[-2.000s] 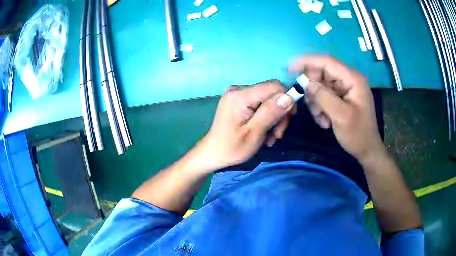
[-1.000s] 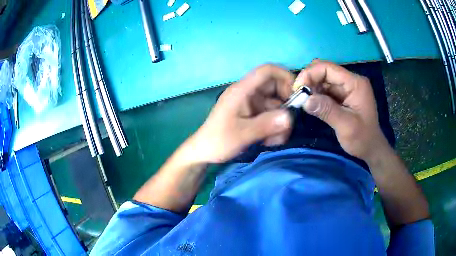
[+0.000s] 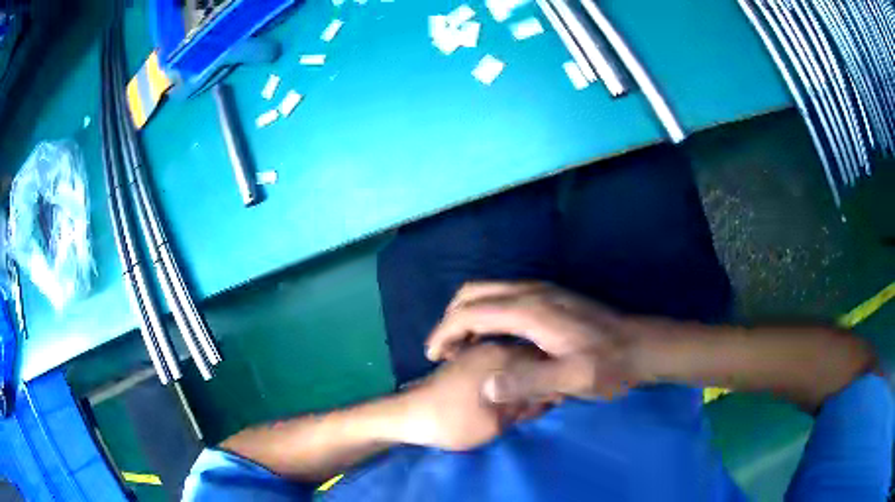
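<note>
My left hand and my right hand are together low over my lap, close to my blue jacket. The right hand lies over the left hand, and its fingers curl around it. Both are slightly blurred. No part shows between them; whether a small piece is inside is hidden. Small white pieces lie scattered on the green bench. A single short tube lies at centre-left of the bench.
Long jointed poles overhang the bench edge at left. A clear plastic bag lies far left. A blue bin stands at the far edge. Loose tubes lie right of centre, and a tube bundle overhangs at right.
My hands have moved down and towards my body and now overlap. The short white and dark piece seen between my fingertips no longer shows. The view has shifted, with the blue bin now visible.
</note>
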